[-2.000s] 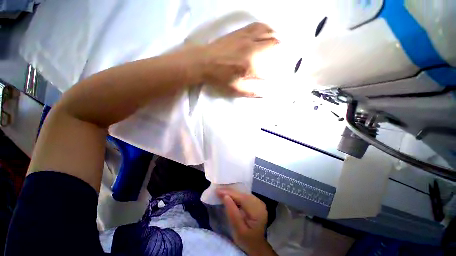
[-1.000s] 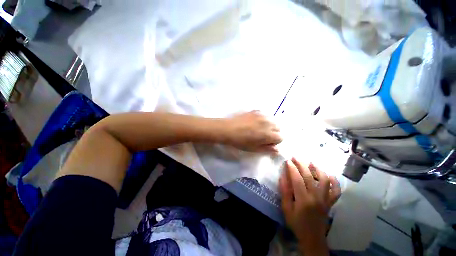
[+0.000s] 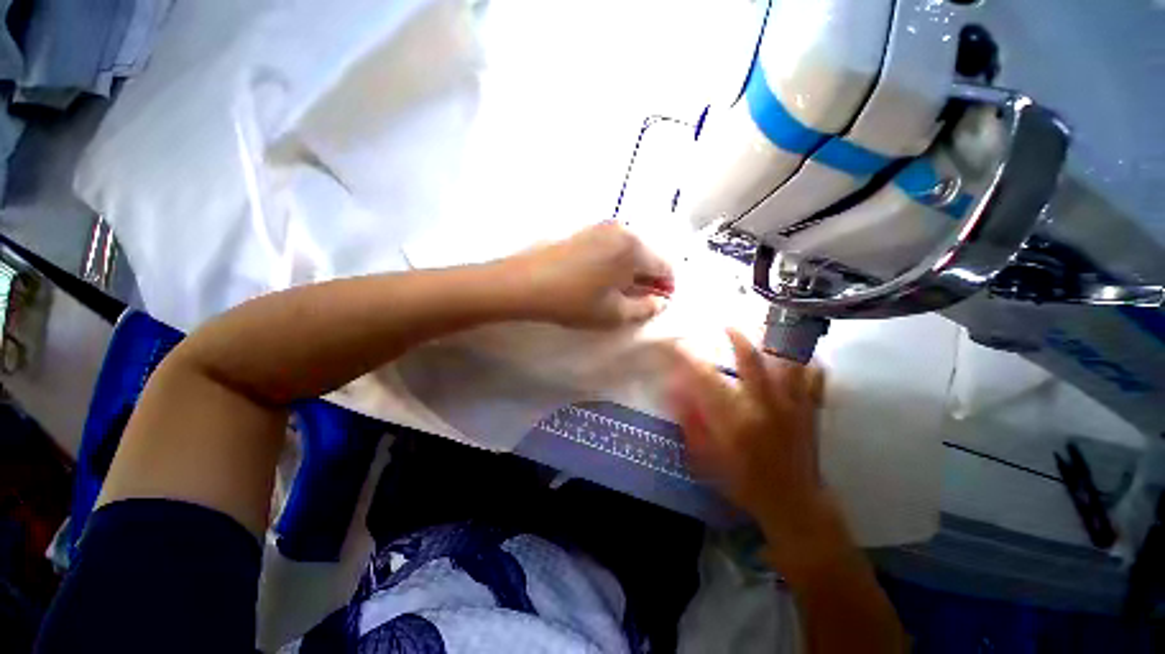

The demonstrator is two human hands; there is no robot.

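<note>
A large white fabric panel [image 3: 383, 166] lies over the machine table, overexposed near the needle. My left hand [image 3: 601, 275] is on it with curled fingers, just left of the presser foot area [image 3: 731, 243]; its fingertips close on the cloth. My right hand [image 3: 754, 415] is blurred, with its fingers apart, below the foot and beside the short dark grey cylinder [image 3: 795, 335]. The white sewing machine head [image 3: 818, 96] with a blue stripe is at upper right. The cloth edge between my hands is washed out by glare.
A cream card [image 3: 888, 434] lies right of my right hand. A grey ruler strip [image 3: 613, 434] runs along the front edge. Dark snips [image 3: 1086, 496] lie at right. A blue basket [image 3: 121, 383] is at left beside my lap. Grey-blue folded cloth [image 3: 77, 45] is at far upper left.
The view has shifted, bringing the machine head nearer the centre. My right hand has come up from the cloth's lower end to beside the foot. My left hand now lies closer to the foot.
</note>
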